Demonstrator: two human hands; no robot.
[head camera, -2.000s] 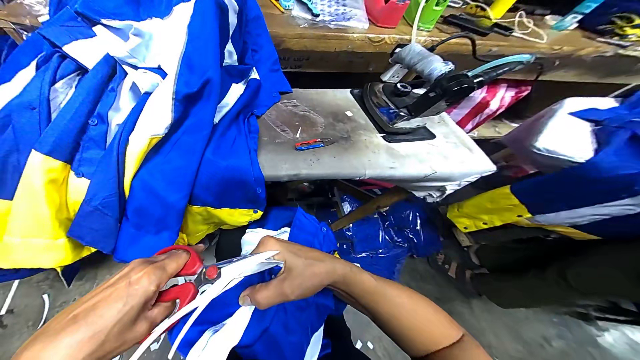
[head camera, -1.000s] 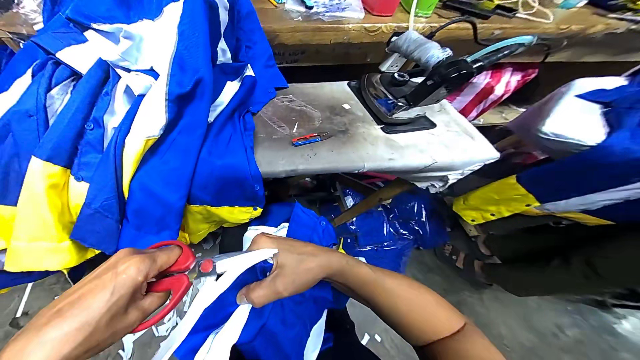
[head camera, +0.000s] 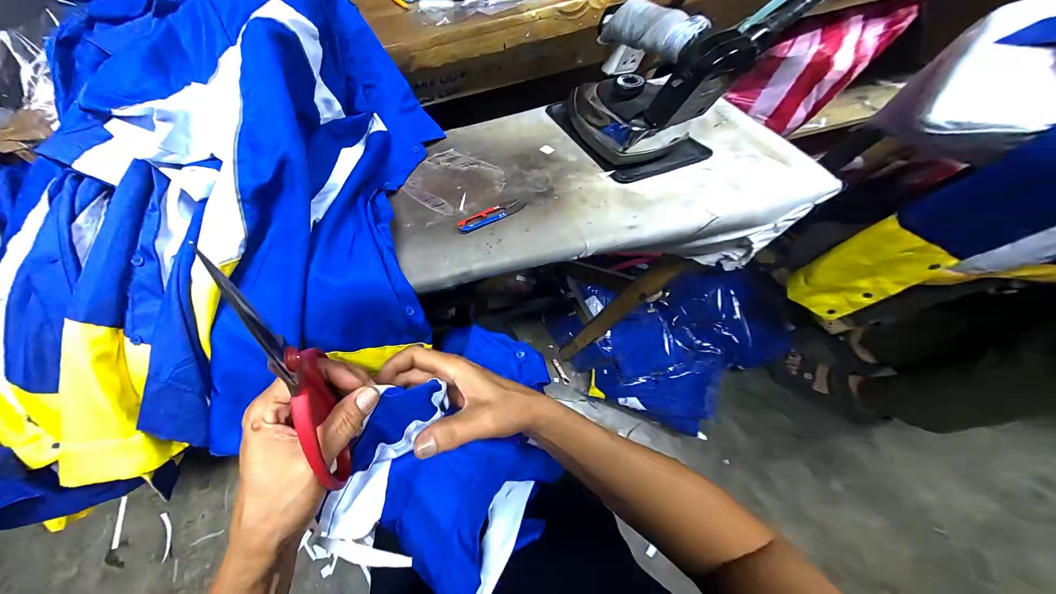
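Observation:
My left hand (head camera: 289, 437) holds a pair of red-handled scissors (head camera: 305, 412), its dark blades together and pointing up and left. Its thumb and fingertips also touch the edge of a blue and white garment (head camera: 437, 487) in front of me. Across that edge, my right hand (head camera: 470, 396) grips the cloth between thumb and fingers. The seam with its white strip shows between the hands. A cut white strip (head camera: 367, 554) lies at the garment's lower left. Part of the garment is hidden under my hands.
Blue, white and yellow shirts (head camera: 272, 165) hang at left. An iron (head camera: 627, 124) and red-and-blue thread snips (head camera: 491, 216) rest on the covered ironing board (head camera: 569, 206). Below lies blue cloth in clear plastic (head camera: 676, 346). A person's sandalled foot (head camera: 825, 371) is at right.
The scissors were open at the white strip; now their blades are together and point up and away from the cloth. My left hand has moved closer to my right hand and touches the garment.

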